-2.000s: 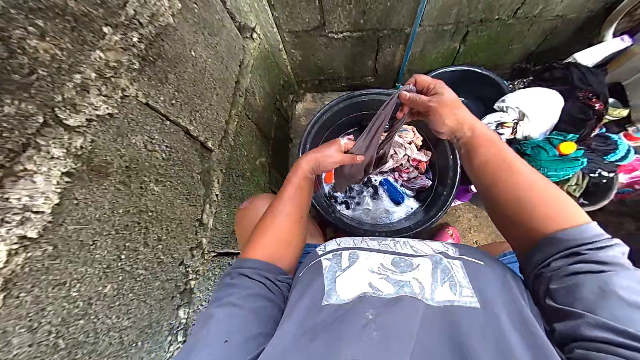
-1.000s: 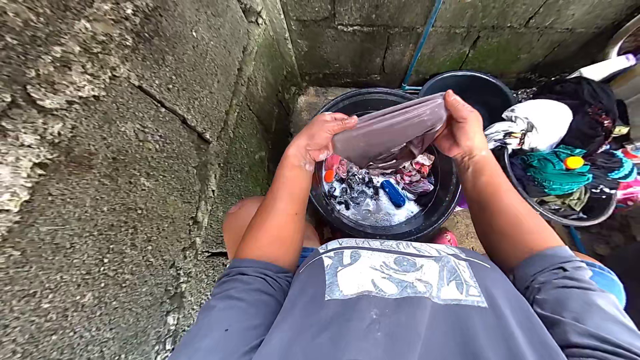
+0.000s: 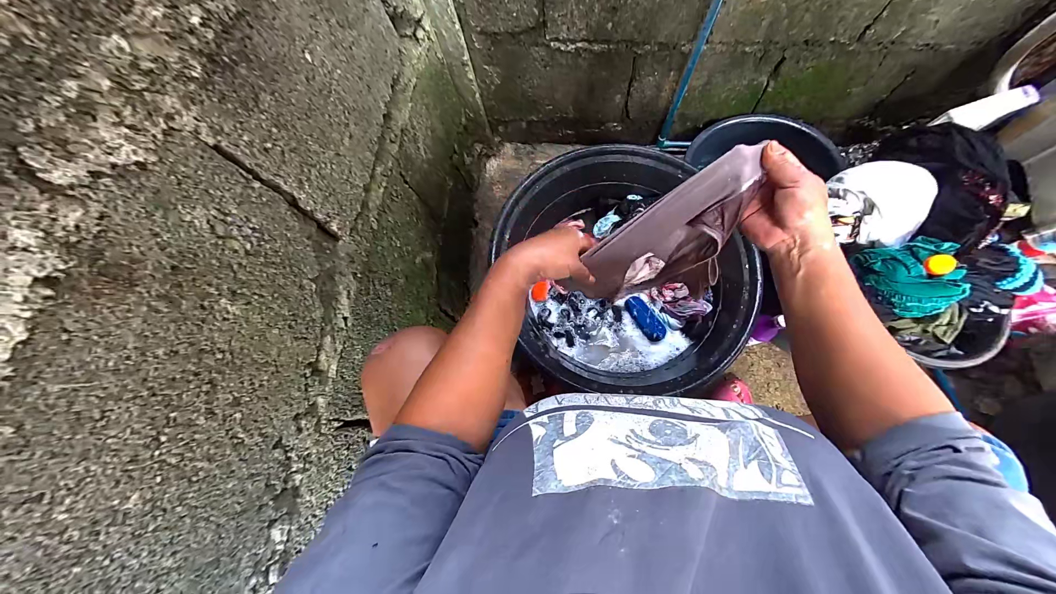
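Note:
A grey-brown wet cloth garment [image 3: 660, 235] is stretched slantwise between my hands above a black plastic tub [image 3: 747, 330]. My right hand [image 3: 790, 194] grips its upper right end. At the lower left end is my left hand [image 3: 554, 256], its fingertips at the cloth and partly hidden behind it. Below, in the tub, lie soapy water [image 3: 615, 351], dark clothes, a patterned pinkish cloth [image 3: 683, 301] and a blue brush-like object [image 3: 645, 318]. An orange object [image 3: 539, 290] shows at the tub's left side, just under my left wrist.
Behind the tub sits a second dark basin [image 3: 767, 128]. To the right, a basin [image 3: 965, 360] is heaped with clothes, among them a teal garment [image 3: 912, 276] with a yellow-orange cap [image 3: 940, 264] on it. A rough concrete wall [image 3: 206, 330] rises close on the left; a blue pipe [image 3: 691, 74] runs up the back wall.
The garment, held fairly level and spread a second ago, now slants, with its right end higher. My left hand has moved lower relative to my right hand.

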